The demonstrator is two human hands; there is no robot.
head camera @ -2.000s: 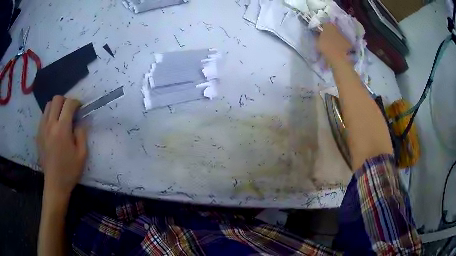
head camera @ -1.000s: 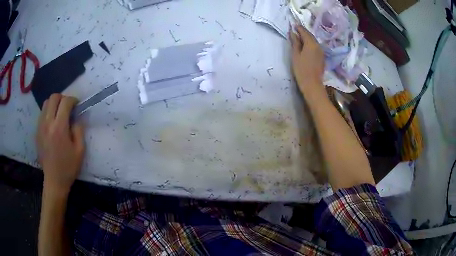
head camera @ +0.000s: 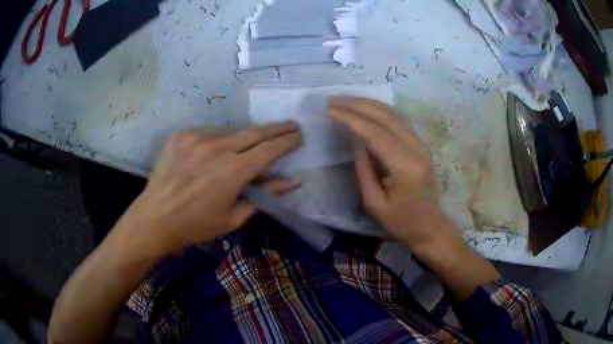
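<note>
A white interfacing rectangle [head camera: 272, 104] lies on the table in front of me. My right hand [head camera: 396, 168] rests on its right part with the fingers flat and pointing left. My left hand [head camera: 215, 178] has its fingertips on the sheet's left part. A narrow grey strip [head camera: 299, 225] sticks out under my left hand at the table's front edge, blurred; my left thumb and fingers seem to hold it. A row of grey finished strips [head camera: 296, 33] with ragged white ends lies just beyond the sheet.
The iron [head camera: 548, 148] stands at the right edge. Crumpled white and lilac scraps [head camera: 524, 40] lie at the upper right. Red-handled scissors [head camera: 64, 20] and a dark cloth remnant [head camera: 114, 27] lie at the upper left. The table's front edge [head camera: 538, 259] runs close to my body.
My right hand has come from the scrap heap to the front centre, where a white sheet now lies. My left hand has moved right from beside the dark remnant. The view has shifted.
</note>
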